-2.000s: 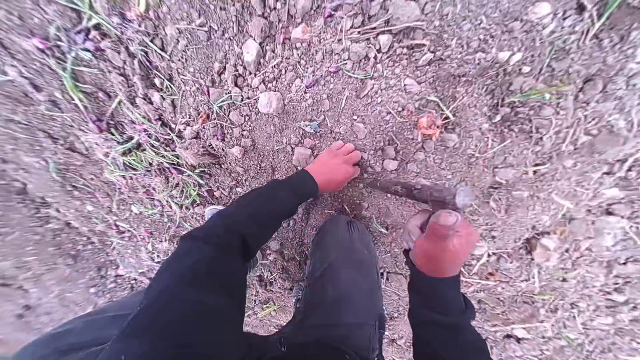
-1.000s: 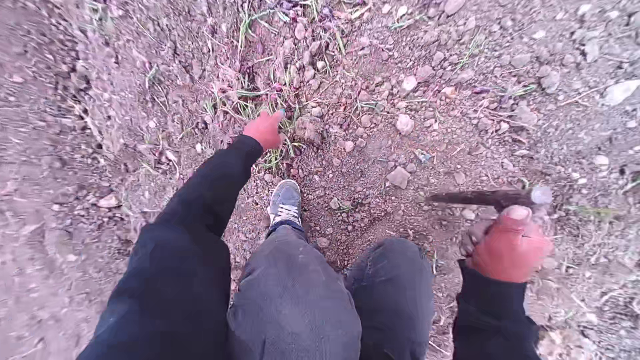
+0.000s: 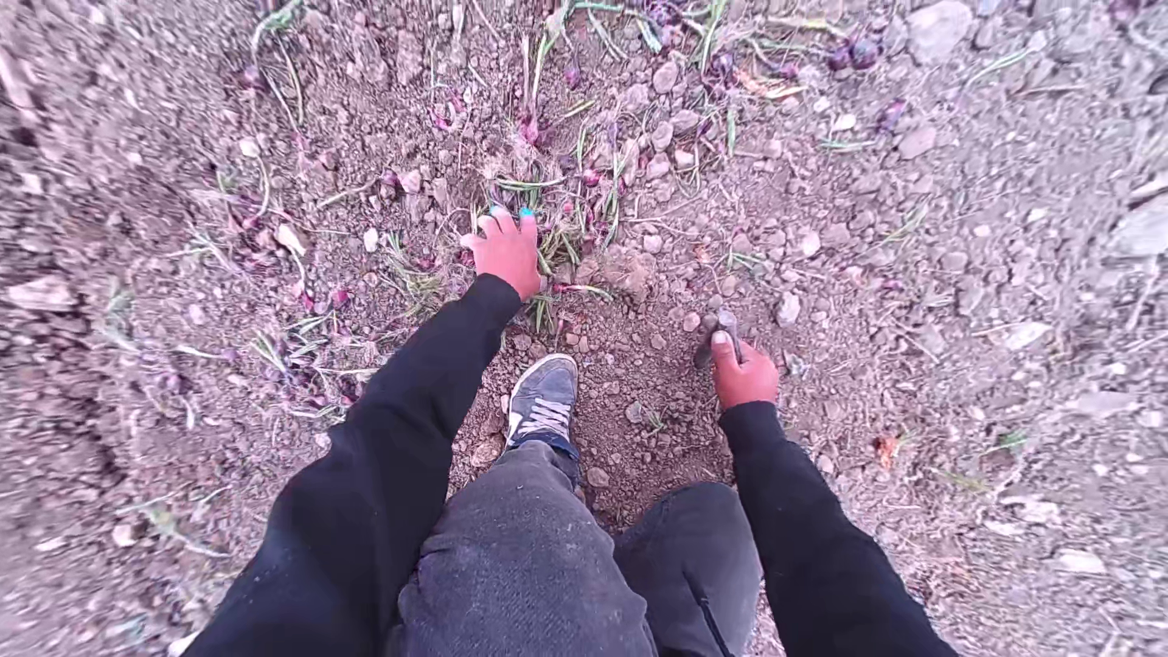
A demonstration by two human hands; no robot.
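My left hand (image 3: pixel 507 253) reaches over a patch of pulled red onions with green tops (image 3: pixel 566 228), its fingers spread and nothing clearly held in them. Something blue-green shows at two fingertips. My right hand (image 3: pixel 745 372) is closed around a short hand tool (image 3: pixel 724 330) with a worn, rounded end; its far part is hidden or foreshortened, so the kind of tool cannot be told. Beyond my left hand lies a small red onion bulb (image 3: pixel 529 130) with its stalk. More onions (image 3: pixel 315 301) lie scattered on the soil to the left.
Dry, stony soil surrounds me. My sneaker (image 3: pixel 545 401) is planted just below my left hand, with my knees close behind it. A large pale stone (image 3: pixel 940 30) lies at the upper right, another flat stone (image 3: pixel 1145 228) at the right edge, and dark onion bulbs (image 3: pixel 862 53) near the top.
Since two seconds ago my left hand has gone from beside the tool to the onion patch, where its fingers are now spread. The tool stays in my right hand, turned differently. The view has shifted.
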